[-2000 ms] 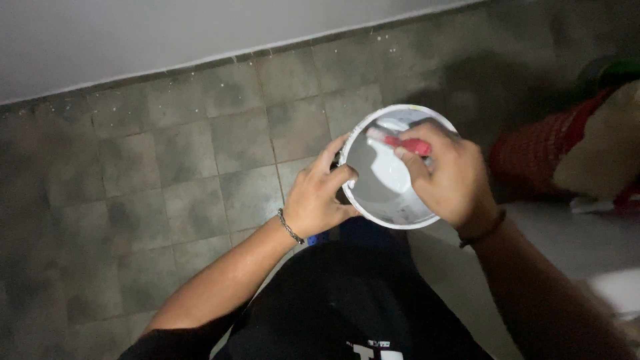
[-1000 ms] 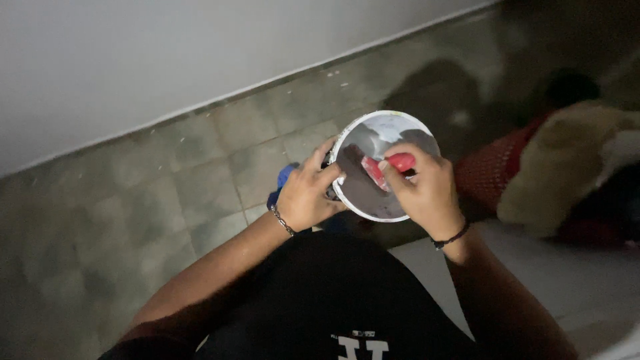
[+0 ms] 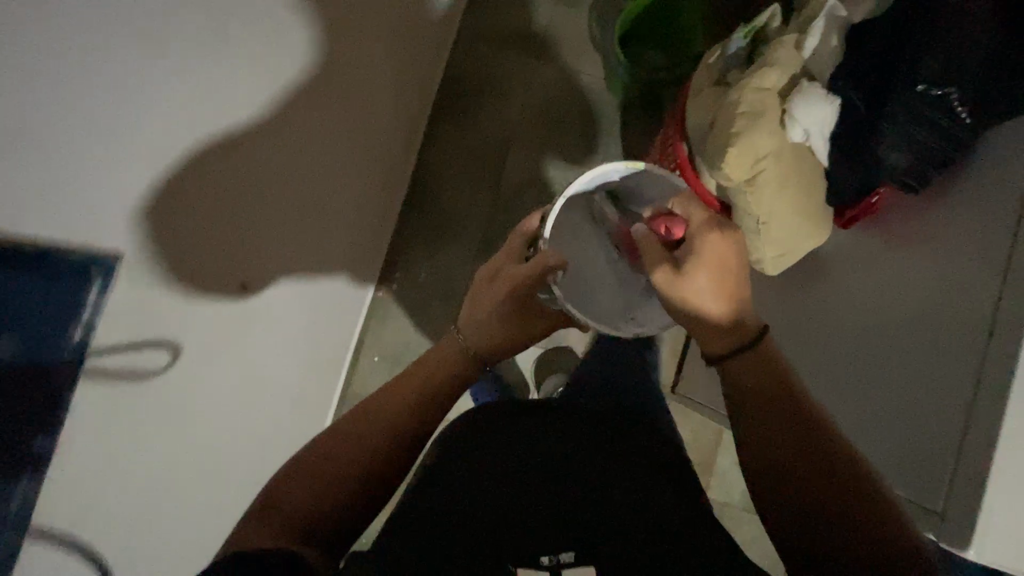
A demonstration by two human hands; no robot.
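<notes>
My left hand (image 3: 516,296) grips the left side of a round white bucket (image 3: 572,192), its thumb over the rim and its other fingers outside. Inside the bucket is a pale grey-white material; the dim light hides whether it is wet. My right hand (image 3: 700,268) is closed around the red handle of a tool (image 3: 666,228), over the right part of the bucket. The tool's working end reaches into the bucket and is blurred, so its exact kind cannot be told.
A red basket (image 3: 680,152) heaped with beige and black cloth (image 3: 772,176) stands beyond the bucket on the right, near a green container (image 3: 656,36). A white wall (image 3: 232,360) rises on the left, with a dark panel (image 3: 48,344) and cable loops. My shoes are below.
The view has swung strongly, bringing the cloth-filled basket and dark panel into sight. Both hands keep their hold on the bucket and the red-handled tool, whose angle inside the bucket has changed.
</notes>
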